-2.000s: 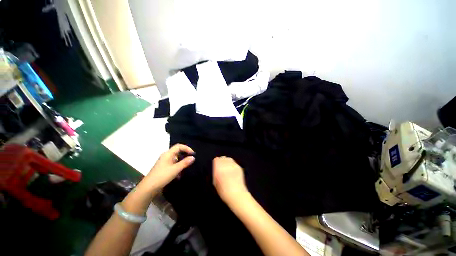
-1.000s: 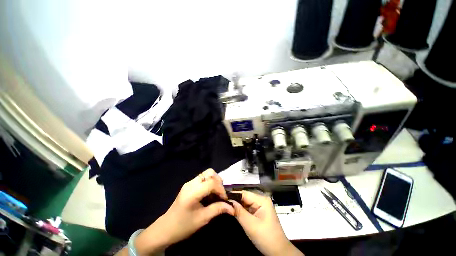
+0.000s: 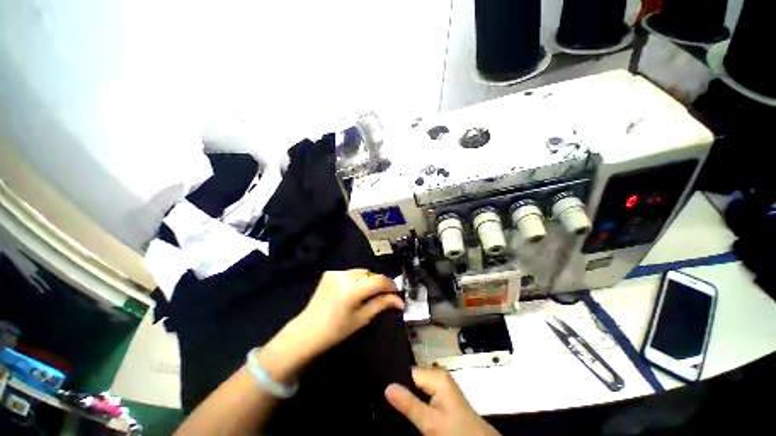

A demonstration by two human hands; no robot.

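A black garment piece (image 3: 387, 345) lies left of the overlock machine (image 3: 510, 162), its edge running up to the presser foot area (image 3: 414, 277). My left hand (image 3: 349, 308) is on the cloth just left of the presser foot, fingertips gripping its edge. My right hand (image 3: 434, 404) pinches the same edge nearer the table's front, thumb on top. The looper cover opening (image 3: 485, 338) shows as a dark gap right of the cloth. The needle itself is too small to make out.
White pieces (image 3: 208, 238) and a crumpled black pile (image 3: 310, 196) lie at the back left. Tension dials (image 3: 489, 231) are on the machine front. Thread snips (image 3: 587, 353), a blue strip (image 3: 625, 345) and a smartphone (image 3: 681, 324) lie right. Black thread cones (image 3: 508, 38) stand behind.
The view first turned right to the machine. Since then my hands have moved apart along the cloth edge, the left up beside the presser foot, the right down towards the front.
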